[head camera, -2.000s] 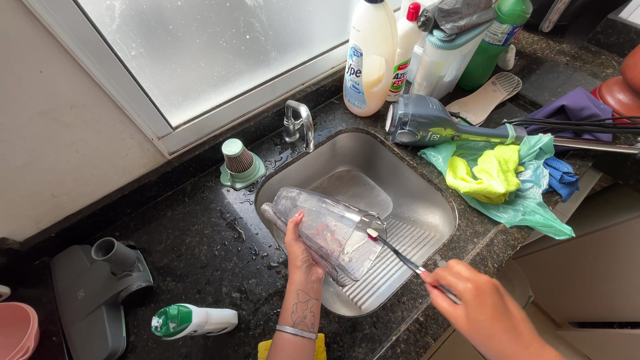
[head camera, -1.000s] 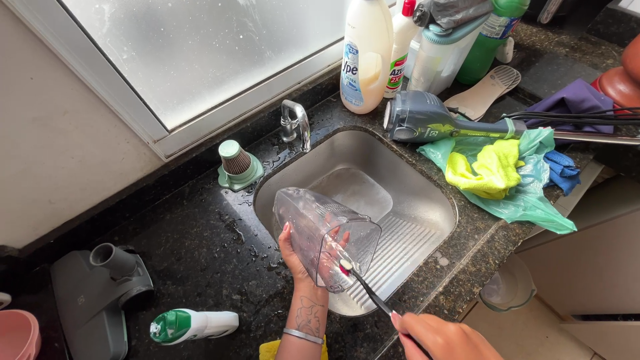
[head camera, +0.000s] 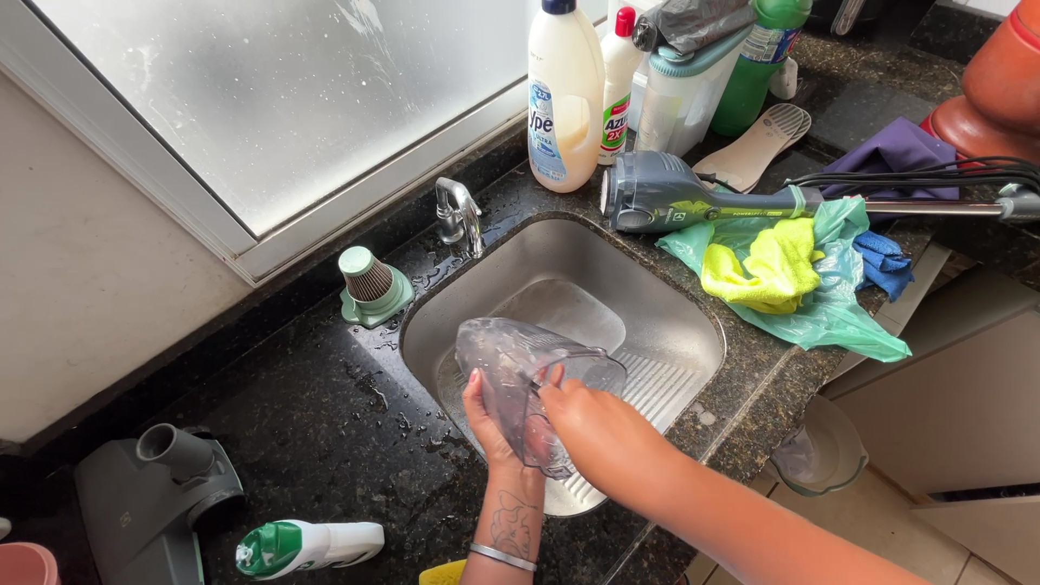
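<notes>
Over the stainless steel sink [head camera: 682, 325], my left hand [head camera: 496, 426] holds a clear grey plastic dust container [head camera: 508, 357] from its left and underside, the open end tilted toward me. My right hand [head camera: 593, 431] is at that opening, fingers closed on a thin brush, mostly hidden by the hand and the container wall. Left of the chrome faucet [head camera: 461, 215], a pleated filter on a pale green base [head camera: 375, 288] stands on the wet granite counter.
A grey vacuum floor head [head camera: 146, 504], a white and green bottle [head camera: 313, 548] and a yellow sponge [head camera: 443, 574] lie near me. Right of the sink are a vacuum body [head camera: 691, 195], a yellow cloth [head camera: 768, 268] on a green plastic bag [head camera: 853, 325], and a detergent bottle [head camera: 566, 106].
My right hand has moved up and left to the container's opening with the brush, whose handle stood out clearly before. The container's open end has tilted.
</notes>
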